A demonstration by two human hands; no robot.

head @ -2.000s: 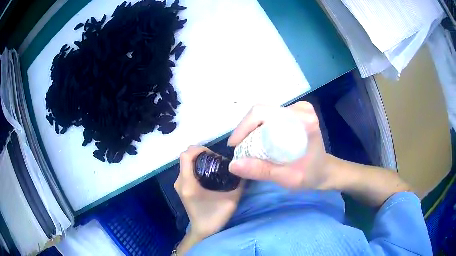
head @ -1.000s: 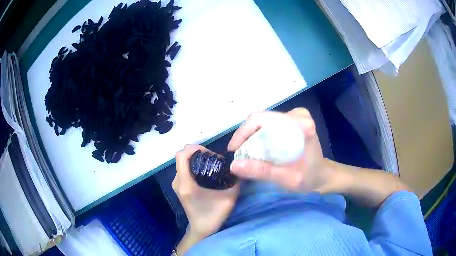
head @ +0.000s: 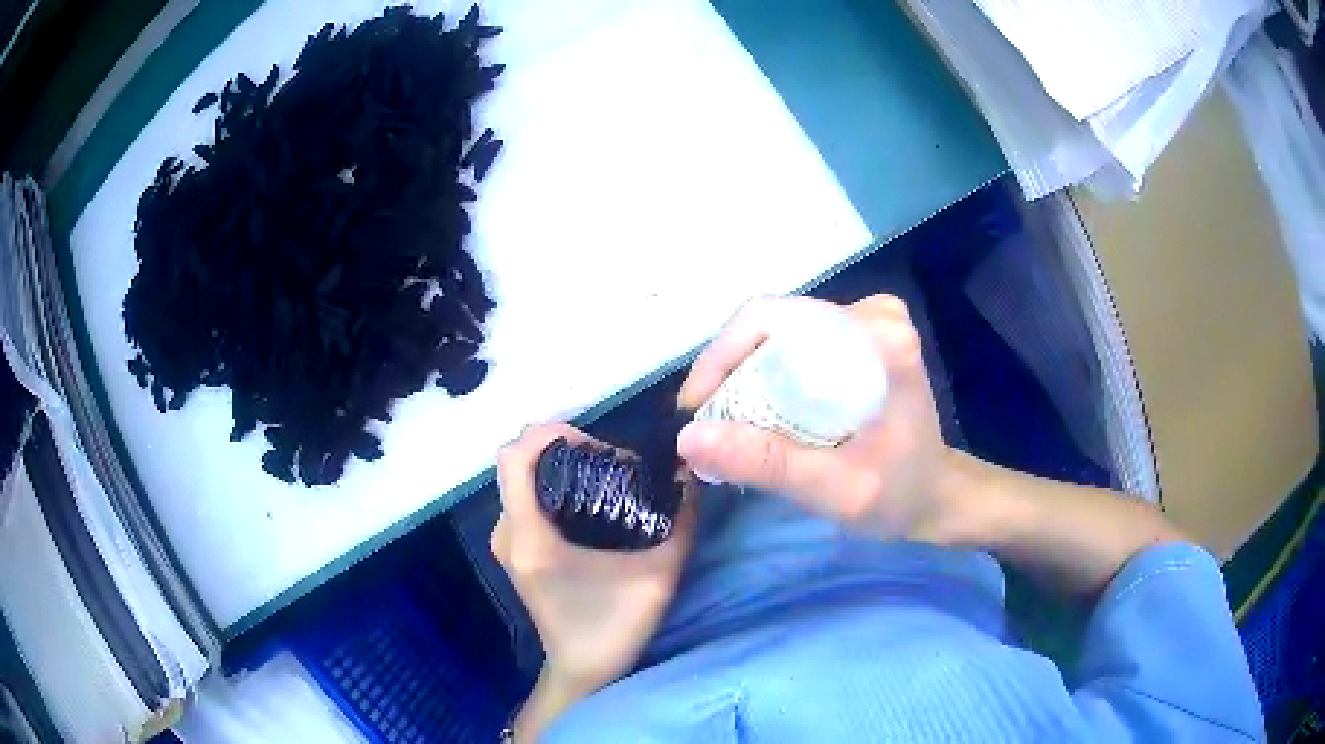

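Note:
My left hand holds a short thick bundle of black bars in front of my body, below the bench edge. Shiny wet-looking lines run across the bar ends that face up. My right hand grips a white glue bottle with its base towards the camera, just right of the bundle. The bottle's tip is hidden or too dark to make out. A large loose heap of black end pieces lies on a white work sheet on the bench.
The green-teal bench mat shows beyond the work sheet. Stacked layers stand at the left. White foam sheets and a brown cardboard sheet are at the right. A blue plastic crate is below the bench edge.
The bottle has drawn slightly away from the bundle. More shiny lines show on the bar ends, and the bundle sits a little further left. The heap and sheet have shifted slightly left in view.

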